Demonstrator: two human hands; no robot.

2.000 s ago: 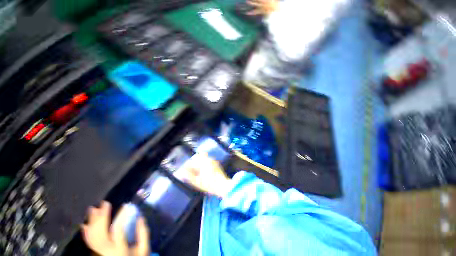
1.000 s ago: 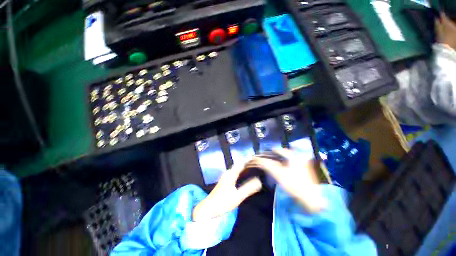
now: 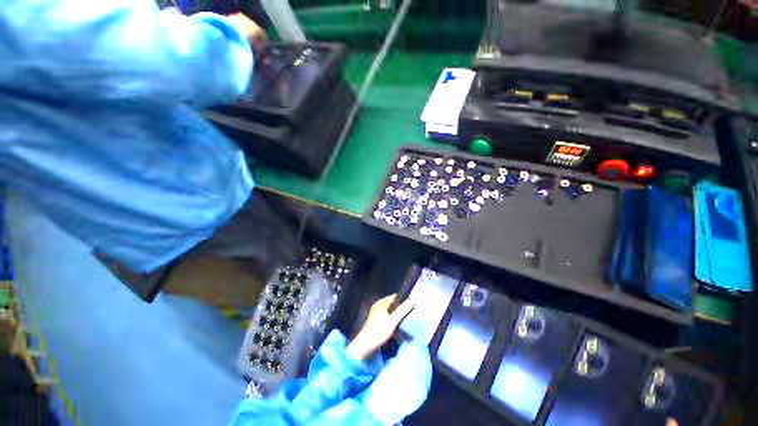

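A black phone tray (image 3: 496, 349) runs along the bench edge, with several glossy dark rear covers in its slots, such as this one (image 3: 465, 337). Their round camera areas face up. My left hand (image 3: 382, 324) is at the left edge of the leftmost cover (image 3: 432, 306), fingers by its side; whether it grips the cover is unclear. Of my right hand, only what looks like a blurred fingertip (image 3: 671, 422) shows at the bottom edge, at the tray's right end. The parts tray (image 3: 532, 245) behind holds scattered small rings at its left.
A black press (image 3: 532, 129) with red digits stands behind. Dark blue panels (image 3: 657, 245) and cyan panels (image 3: 721, 237) lie at right. A blister tray (image 3: 287, 320) of round parts is lower left. Another person's blue sleeve (image 3: 125, 100) reaches over a black fixture (image 3: 287, 108).
The view has swung left. My hands, close together over the covers one second ago, are now apart: left at the leftmost cover, right almost out of the picture.
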